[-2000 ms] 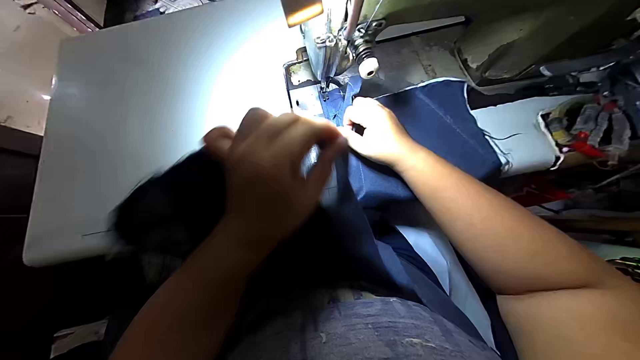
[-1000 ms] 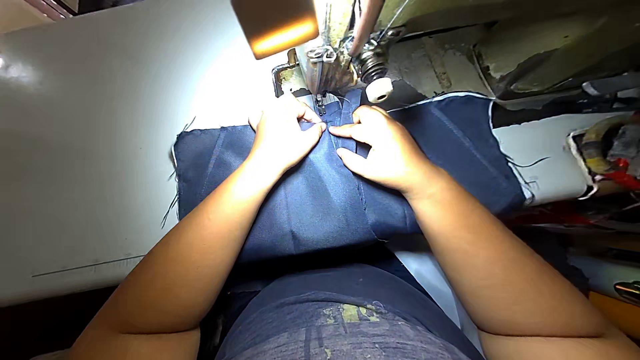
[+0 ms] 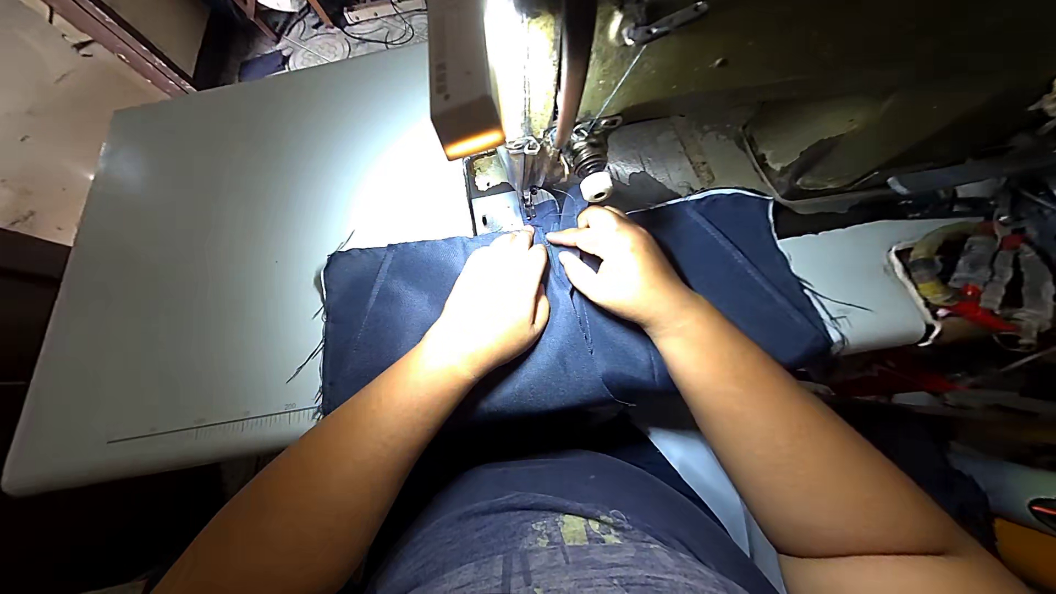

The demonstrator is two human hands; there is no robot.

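Navy blue fabric [image 3: 396, 313] with frayed side edges lies spread across the sewing machine bed, its upper middle edge at the presser foot [image 3: 530, 202]. Just below the foot, my left hand [image 3: 499, 301] presses on the cloth, fingertips bunched at its edge. My right hand [image 3: 619, 260] is close beside it, with thumb and forefinger pinching a fold near the seam; the two hands are nearly touching. Above my right hand sits the thread tension knob [image 3: 596, 186]. Under the cloth, whatever lies beneath is hidden.
A lit lamp box [image 3: 466, 91] hangs left of the needle area. The pale sewing table [image 3: 206, 247] extends left, with a printed ruler near its front edge. The dark green machine body [image 3: 792, 91] fills the upper right. Tools with red parts [image 3: 978, 305] lie at the far right.
Two seconds ago my left hand was blurred over dark bunched cloth; the fabric's left part now lies flat on the table. Both hands have stayed near the presser foot since one second ago.
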